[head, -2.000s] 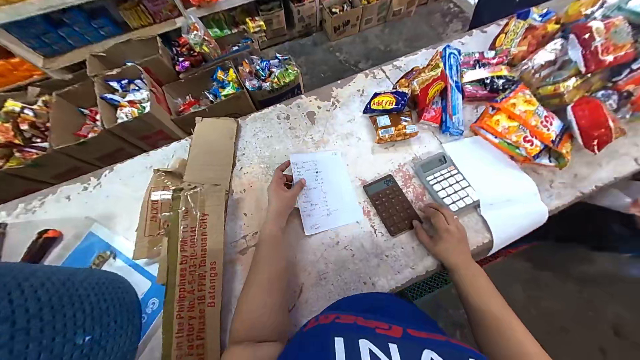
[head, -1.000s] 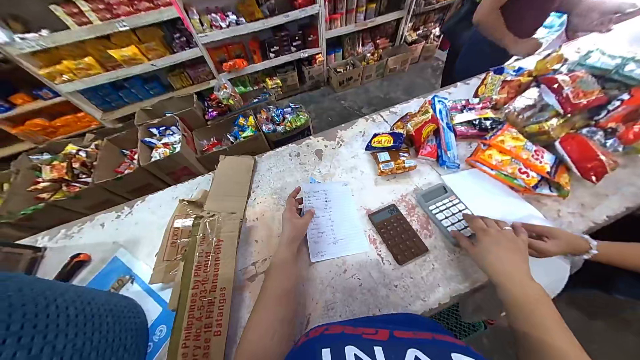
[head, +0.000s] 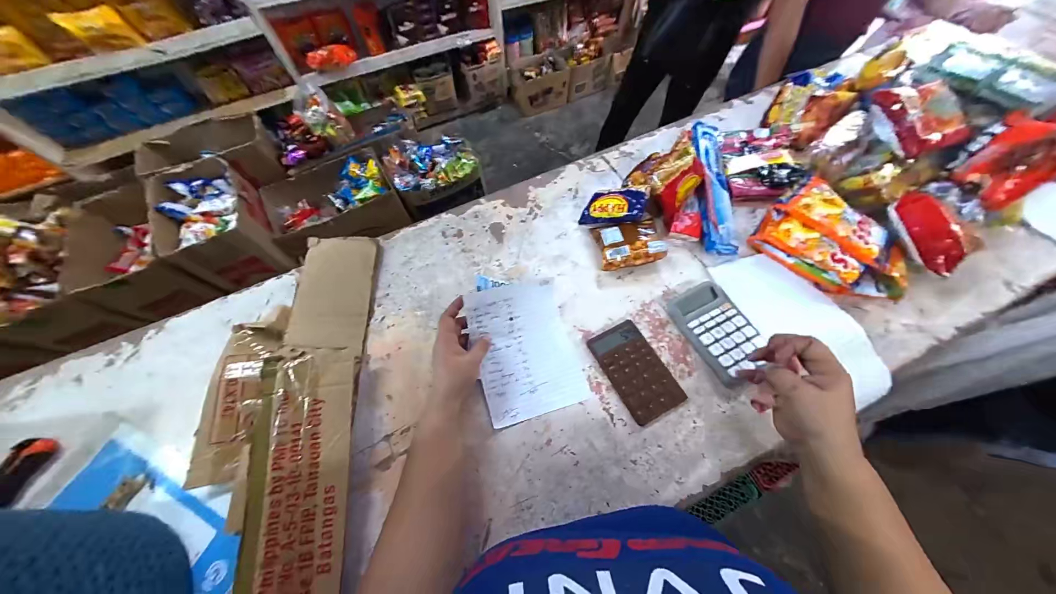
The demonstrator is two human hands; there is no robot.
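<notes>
My left hand point(head: 460, 340) holds the left edge of a sheet of paper with handwriting point(head: 524, 355), which lies on the worn counter point(head: 528, 474). A bit of blue paper pokes out behind the sheet's top edge. To the right of the sheet lies a brown calculator point(head: 637, 373) with a lit or marked display. Beside it is a grey calculator with white keys point(head: 716, 332). Over its lower right corner is my right hand point(head: 796, 379), fingers bent together; whether they touch the keys or hold something is unclear. White paper point(head: 833, 338) lies beneath and beyond that hand.
Snack packets point(head: 833, 239) are heaped at the right, smaller packs point(head: 631, 245) behind the calculators. Flattened cardboard point(head: 309, 429) lies at left, near a blue-and-white item point(head: 124, 470). Open boxes of sweets point(head: 202, 206) and shelves point(head: 157, 49) stand beyond the counter, with people standing at the back.
My right hand was at the brown calculator, then at the grey one, where another person's hand reached in; that hand is gone from view. My left hand stays at the sheet.
</notes>
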